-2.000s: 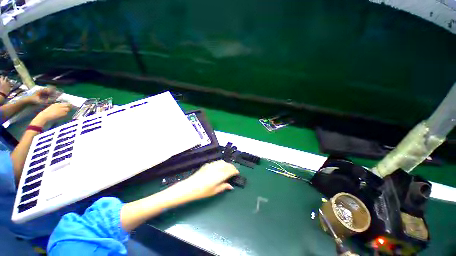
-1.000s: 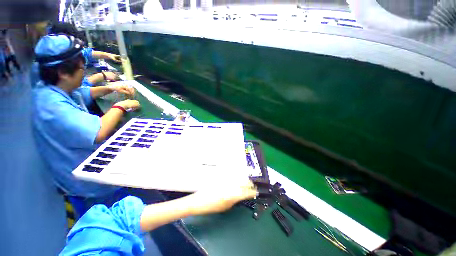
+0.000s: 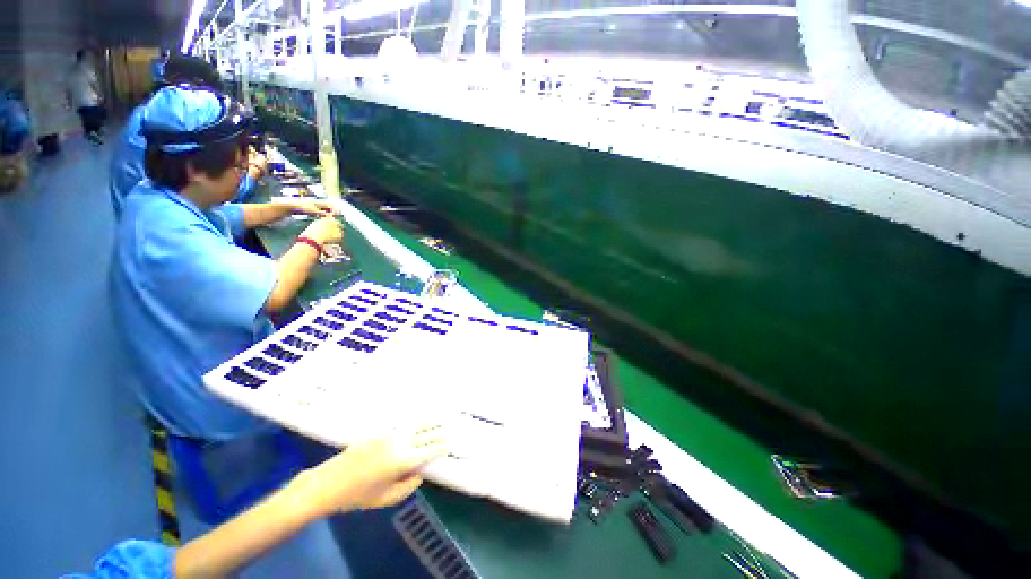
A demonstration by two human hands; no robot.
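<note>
The white blister tray (image 3: 509,413) lies tilted across the middle, dark parts in its far-left rows and its right part bare. My left hand (image 3: 390,461) is at its near edge, fingers over the top and thumb below, gripping it. The black tray (image 3: 611,418) shows from under its right side, with part of a board on it. Small black modules (image 3: 650,532) lie loose and piled to the right of it. My right hand is not in view.
A person in blue (image 3: 192,305) sits close at the left, working at the bench. A slotted pale strip (image 3: 435,541) lies at the bench's near edge. A board (image 3: 805,477) lies on the green belt. Thin metallic tools (image 3: 752,562) are at the bottom right. A floor aisle runs along the left.
The view has swung left and up; the soldering station has left the picture. My left hand has moved from the black modules to the tray's near edge, and the tray's near right corner has swung towards me.
</note>
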